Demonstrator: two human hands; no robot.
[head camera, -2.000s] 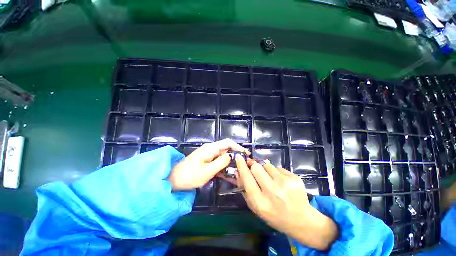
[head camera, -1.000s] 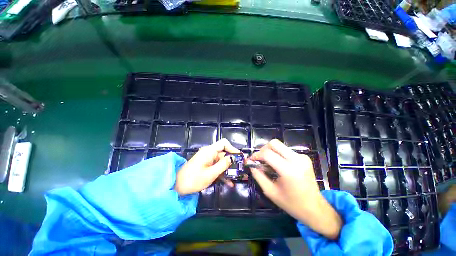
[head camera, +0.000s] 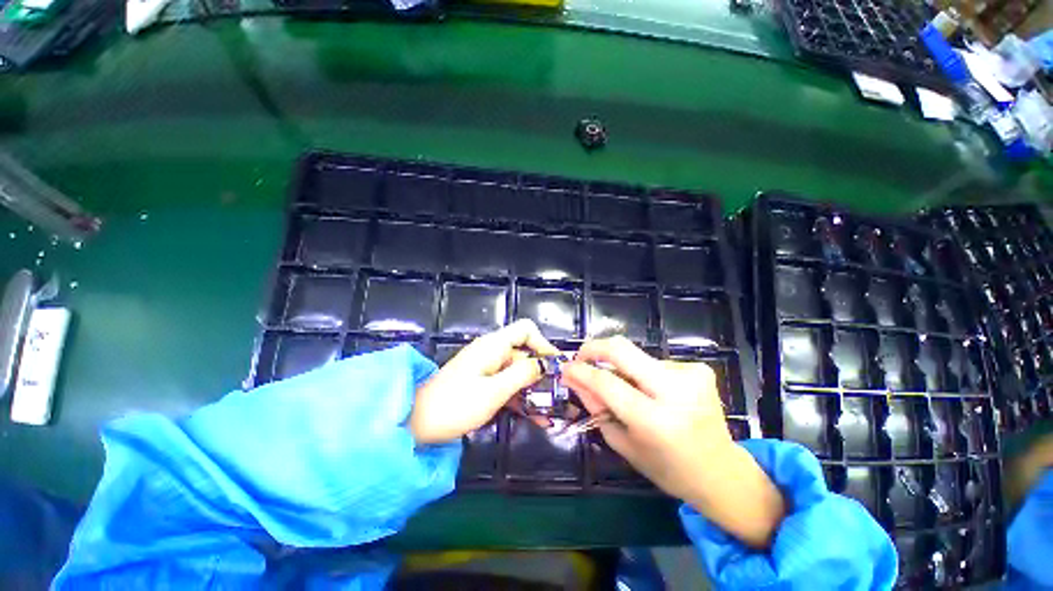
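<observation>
A small dark electronic module (head camera: 543, 398) with a pale patch is held over the black blister tray (head camera: 398, 251). My left hand (head camera: 479, 384) grips it from the left between thumb and fingers. My right hand (head camera: 647, 404) is at its right edge, thumb and fingers pinched together. A thin silvery tool (head camera: 583, 425), likely tweezers, sticks out below the right fingers. The fingertips hide what the right hand pinches at the module. The tray pockets that show hold nothing visible.
A second black tray stack (head camera: 814, 344) with small parts stands at right, another black tray (head camera: 1022, 271) beyond it. A loose round black part (head camera: 591, 133) lies on the green mat. A white oblong box (head camera: 42, 366) is at left. A blue sleeve (head camera: 1031, 543) shows at the right edge.
My right hand was spread over the module, then drew back to its right side, and now its fingertips are close against it. The silvery tool shows more below. The view has shifted slightly.
</observation>
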